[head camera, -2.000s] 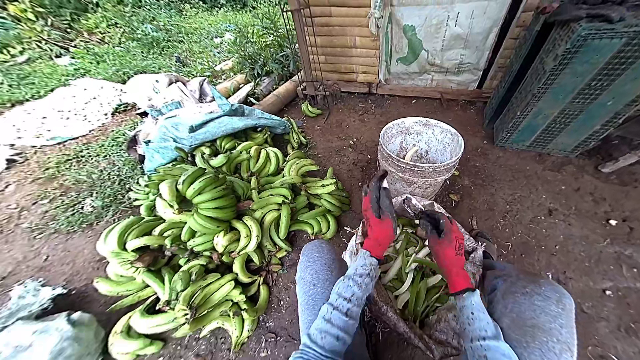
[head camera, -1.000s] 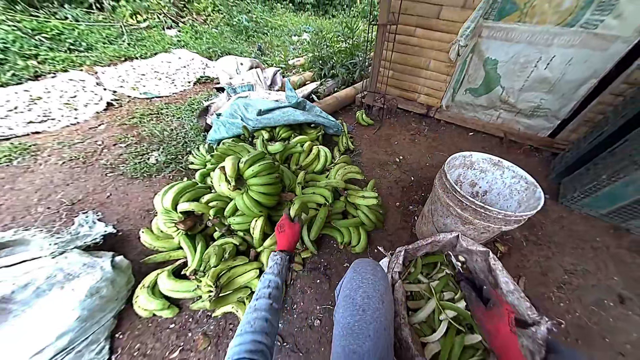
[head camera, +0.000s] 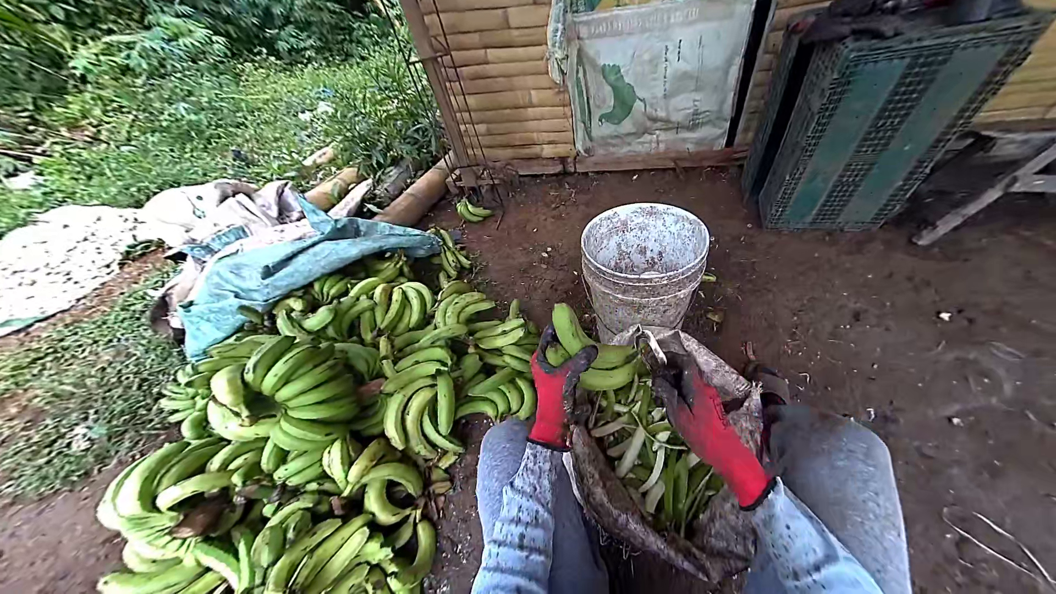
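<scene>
Red-and-black work gloves cover both hands. My left hand (head camera: 559, 388) grips a small cluster of green bananas (head camera: 606, 359) above the open sack (head camera: 606, 478), which sits between my knees and holds green peels (head camera: 652, 462). Close to the cluster's right end, my right hand (head camera: 701, 412) is closed on a small metal tool (head camera: 654, 346), perhaps a peeler or knife; most of it is hidden by the fingers. Just beyond the sack stands a stained white plastic bucket (head camera: 645, 256). A big pile of green banana bunches (head camera: 330, 396) lies to the left.
A blue tarp (head camera: 272, 264) covers the pile's far edge. Bamboo poles (head camera: 412, 194) and a small banana cluster (head camera: 473, 211) lie near the bamboo wall (head camera: 503, 82). Green plastic crates (head camera: 891, 124) stand at the back right, beside a wooden leg (head camera: 990, 198).
My left hand, at the banana pile one second ago, is now over the sack with a cluster in its grip. My right hand has come up beside it. The view has swung right.
</scene>
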